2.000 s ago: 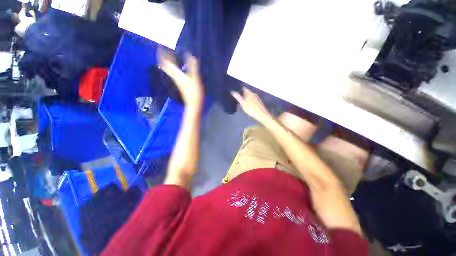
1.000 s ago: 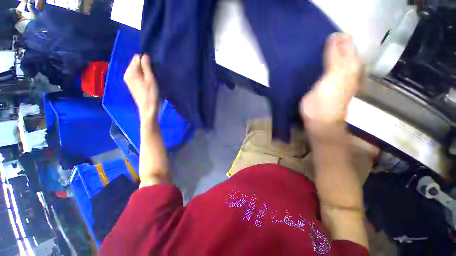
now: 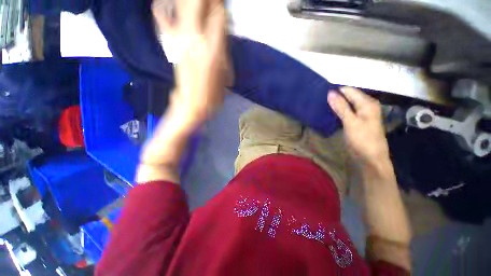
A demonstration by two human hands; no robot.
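A navy garment (image 3: 134, 38) lies over the front edge of the white table (image 3: 253, 21) at the upper left. One long navy tube (image 3: 280, 81) of it stretches to the right above my lap. My right hand (image 3: 360, 118) grips the end of this tube, with the thumb on the cloth. My left hand (image 3: 194, 43) is blurred and lies over the cloth near the top edge of the picture. Its fingers are partly cut off, so I cannot tell if it grips the cloth.
Blue bins (image 3: 107, 118) stand at the left, one with grey scrap inside. A red object (image 3: 71, 126) is beside them. The machine's off-white part (image 3: 366, 43) is at the upper right. A lever linkage (image 3: 452, 123) hangs below, above a dark cloth pile (image 3: 430, 161).
The two hanging navy parts are no longer held apart. My right hand now holds one tube end out to the right, lower down. My left hand has moved up and right over the cloth. The view has shifted.
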